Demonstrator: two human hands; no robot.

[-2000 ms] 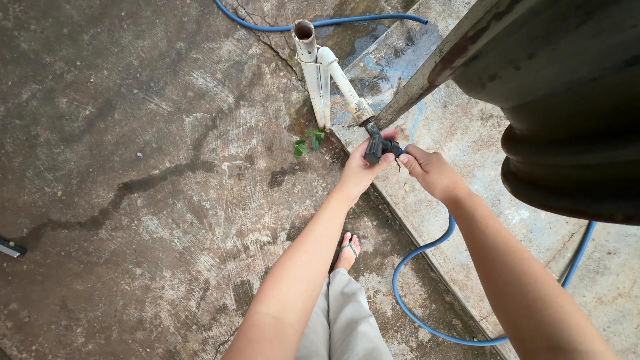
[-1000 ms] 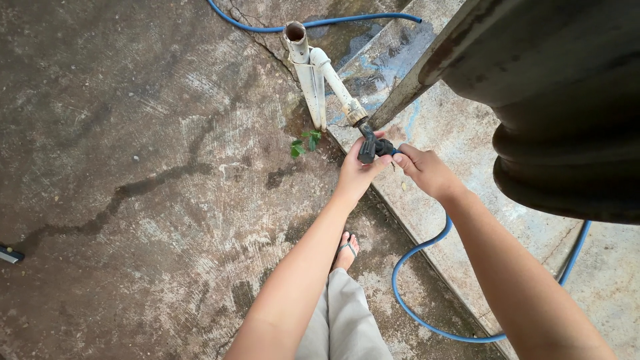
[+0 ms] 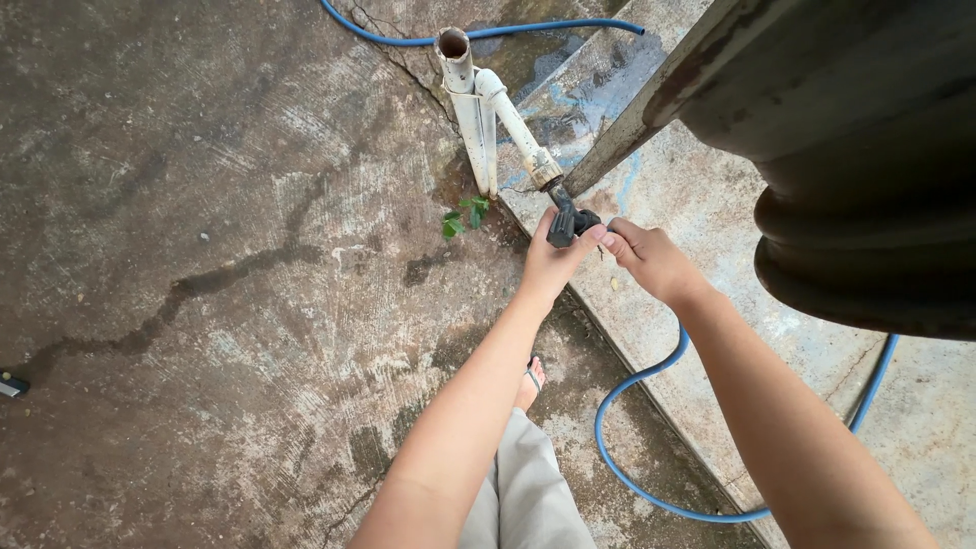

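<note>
A black plastic faucet (image 3: pixel 564 221) is fixed to the end of a white PVC pipe (image 3: pixel 512 122), which is tied to a thicker upright white pipe (image 3: pixel 467 114). My left hand (image 3: pixel 555 259) is closed around the faucet from below, its thumb reaching toward the outlet. Right beside it, my right hand (image 3: pixel 648 255) pinches something at the outlet; the fingers hide most of it, and it looks like the end of a blue hose. The blue hose (image 3: pixel 610 450) comes into view below my right hand and curves over the step's edge.
A large dark ribbed tank (image 3: pixel 862 168) overhangs the right side, with a weathered post (image 3: pixel 648 107) by the faucet. The concrete step's edge (image 3: pixel 648 396) runs diagonally. Another stretch of blue hose (image 3: pixel 534 28) lies behind the pipes on wet concrete. A small green plant (image 3: pixel 467 216) grows by the pipe foot.
</note>
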